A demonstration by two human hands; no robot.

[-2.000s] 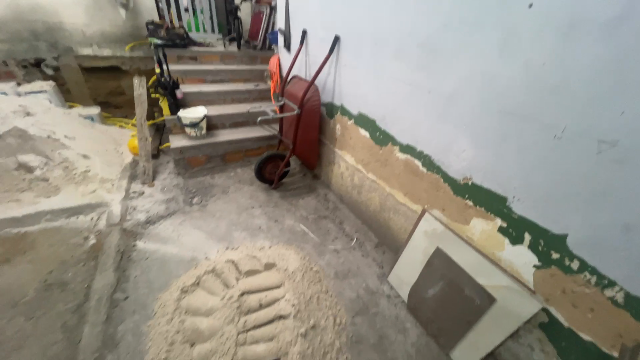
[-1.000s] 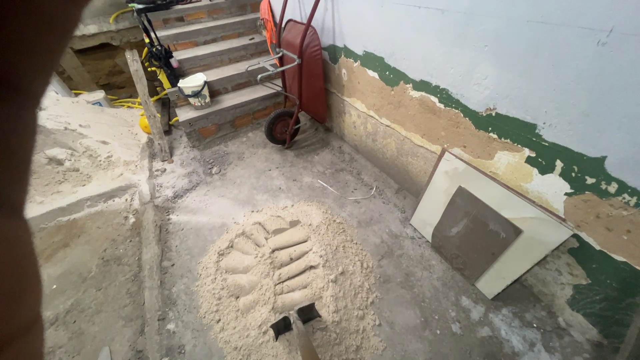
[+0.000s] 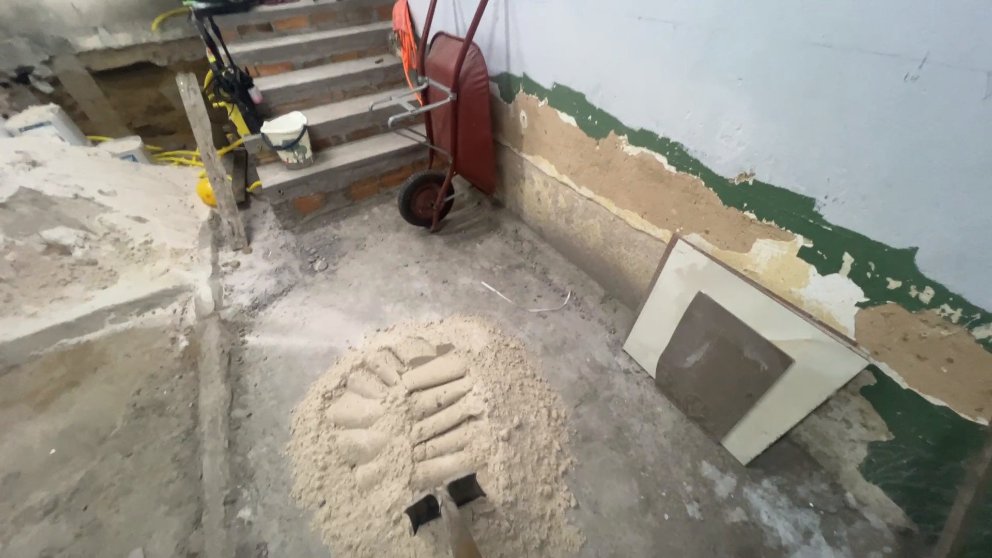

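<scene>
Neither my left hand nor my right hand shows in the head view. A dark metal tool head, which looks like a hoe or shovel [image 3: 446,502], lies against the near part of a mound of pale sand mix [image 3: 496,434]. Its wooden handle [image 3: 460,536] runs out of the bottom edge, and whatever holds it is hidden. Several parallel grooves and ridges mark the top of the mound.
A red wheelbarrow [image 3: 474,116] stands upended against the wall beside brick-edged concrete steps [image 3: 341,159]. A white bucket [image 3: 288,141] sits on a step. Pale panels [image 3: 697,310] lean at the right wall. A wooden post [image 3: 209,159] and a sand heap [image 3: 85,225] are at left.
The tool head has come into view at the mound since the earliest frame. A blurred dark shape at the left edge one second ago is gone. The view has tilted down.
</scene>
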